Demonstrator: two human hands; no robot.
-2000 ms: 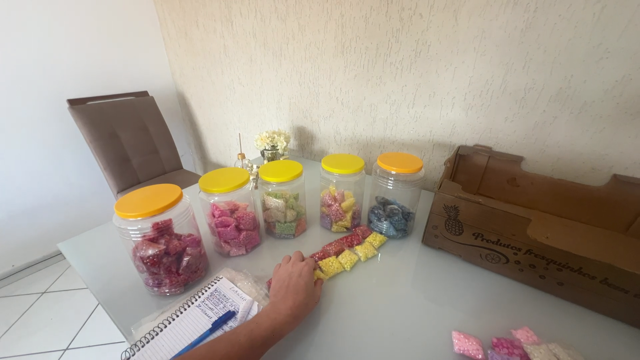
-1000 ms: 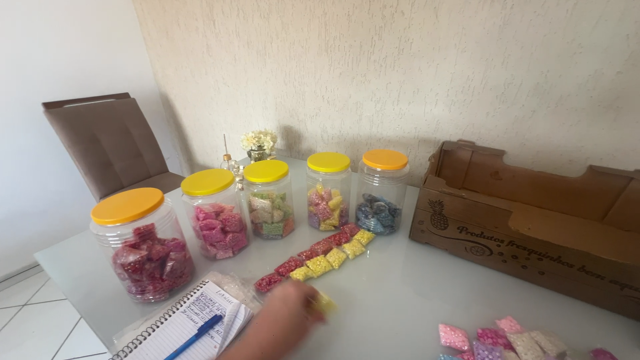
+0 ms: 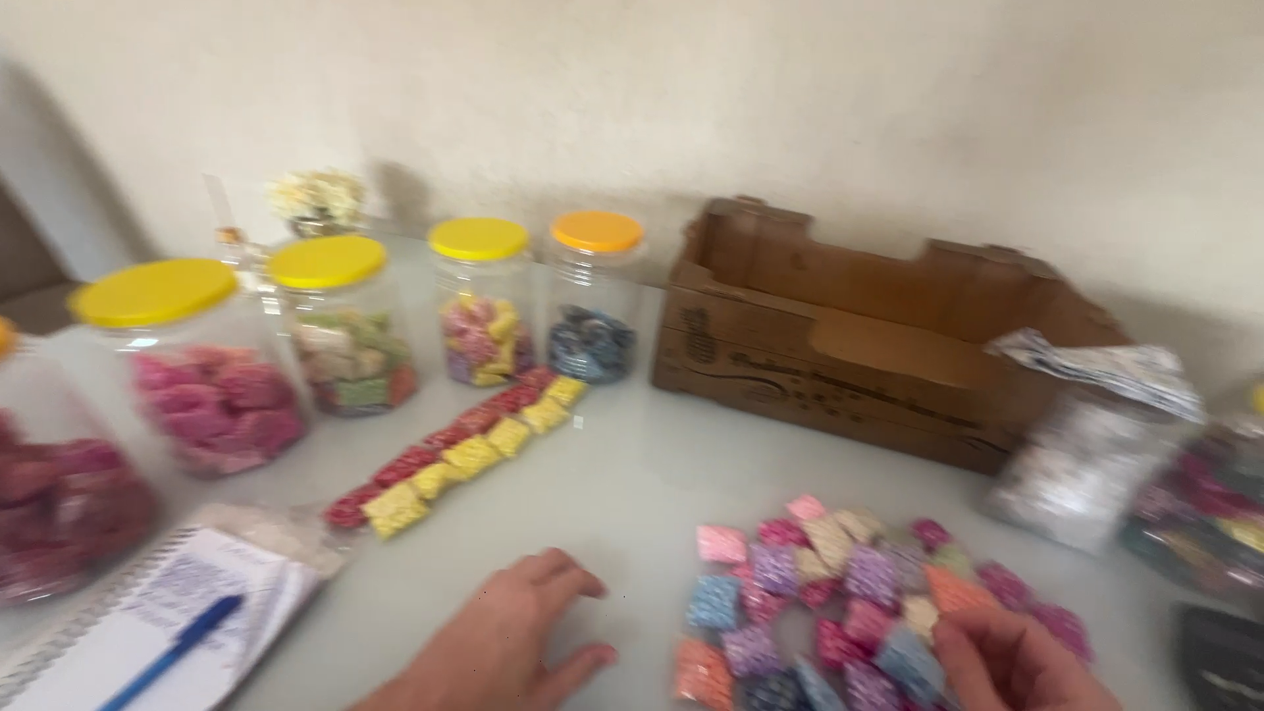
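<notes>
My left hand (image 3: pixel 523 627) hovers over or rests on the glass-topped table, its thumb and fingers apart with nothing between them. At the right, my right hand (image 3: pixel 1017 662) is at the edge of a pile of small bead packets (image 3: pixel 869 573) in pink, purple, blue, orange and cream. Its fingertips touch an orange packet (image 3: pixel 956 591); blur hides whether they grip it. Left of the pile, a row of yellow bead packets (image 3: pixel 472 456) lies alongside a row of red bead packets (image 3: pixel 405 464). Clear jars with yellow lids (image 3: pixel 484 341) and an orange-lidded jar (image 3: pixel 594 336) hold more packets.
A cardboard box (image 3: pixel 839 385) stands against the wall, with a clear plastic bag (image 3: pixel 1076 474) at its right front. A spiral notebook (image 3: pixel 197 612) bearing writing, with a blue pen (image 3: pixel 178 647) on it, lies at lower left. White flowers (image 3: pixel 318 197) stand behind the jars.
The view has swung right, bringing the larger packet pile and plastic bag into sight. The hand formerly at the yellow row is away from it, and my right hand has appeared at the pile.
</notes>
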